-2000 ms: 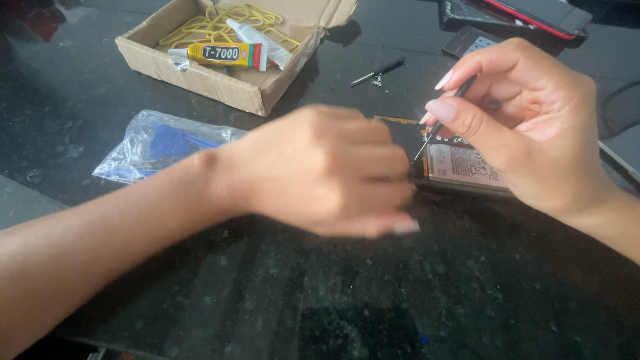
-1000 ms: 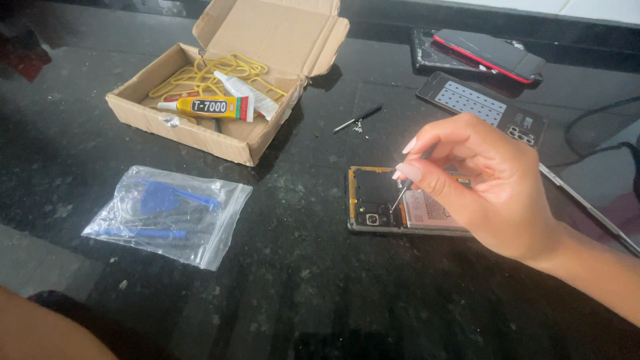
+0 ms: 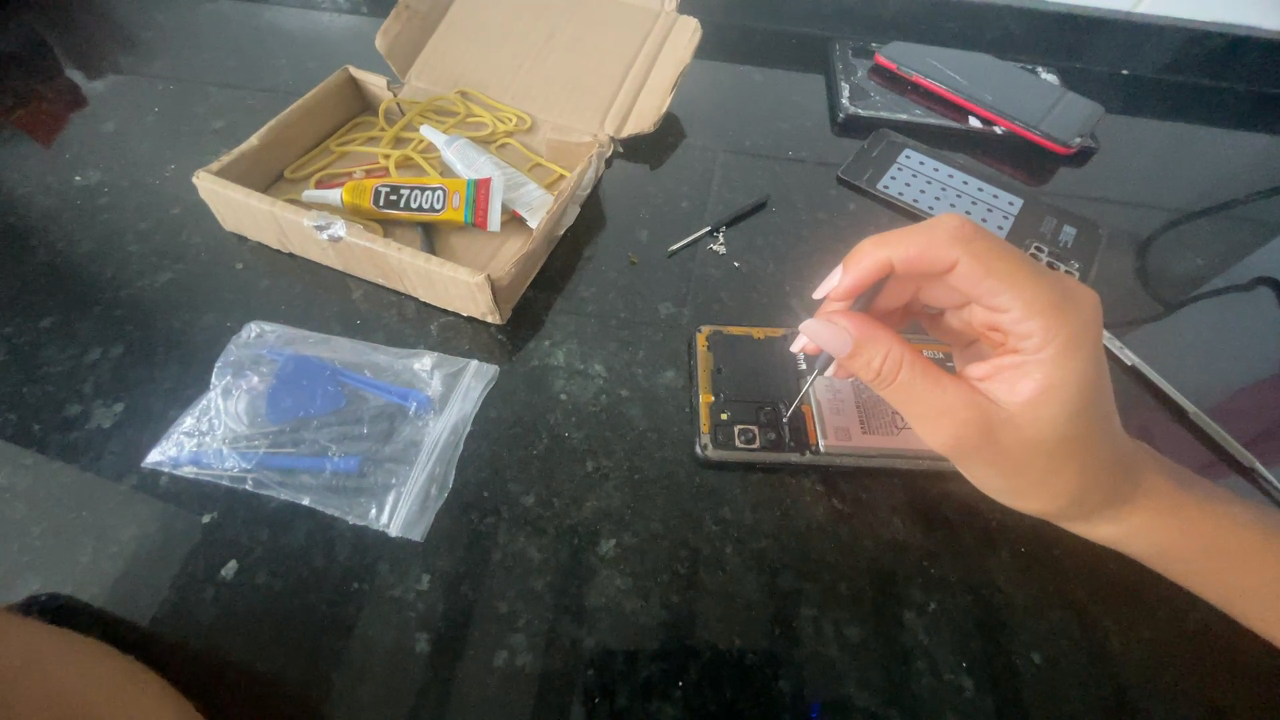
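Observation:
My right hand (image 3: 960,370) pinches a small dark-handled screwdriver (image 3: 812,378) between thumb and fingers. Its thin metal tip points down at the inside of an opened smartphone (image 3: 745,375), beside the camera module (image 3: 748,435); whether it touches cannot be told. The phone lies flat, its camera end to the left, and my hand hides much of its right part. A silver battery (image 3: 860,420) shows in it. Another dark screwdriver (image 3: 718,226) lies behind the phone, next to a small heap of screws (image 3: 718,242). My left hand is out of view.
An open cardboard box (image 3: 340,255) at the back left holds glue tubes (image 3: 410,199) and yellow cord. In front of it lies a zip bag (image 3: 330,430) with blue pry tools. A phone back cover (image 3: 960,190), a red-edged phone (image 3: 990,95) and a dark cable (image 3: 1150,240) are at the back right.
My left hand, in front of the phone two seconds ago, has gone out of view to the left. My right hand still holds the screwdriver over the phone. The view has shifted.

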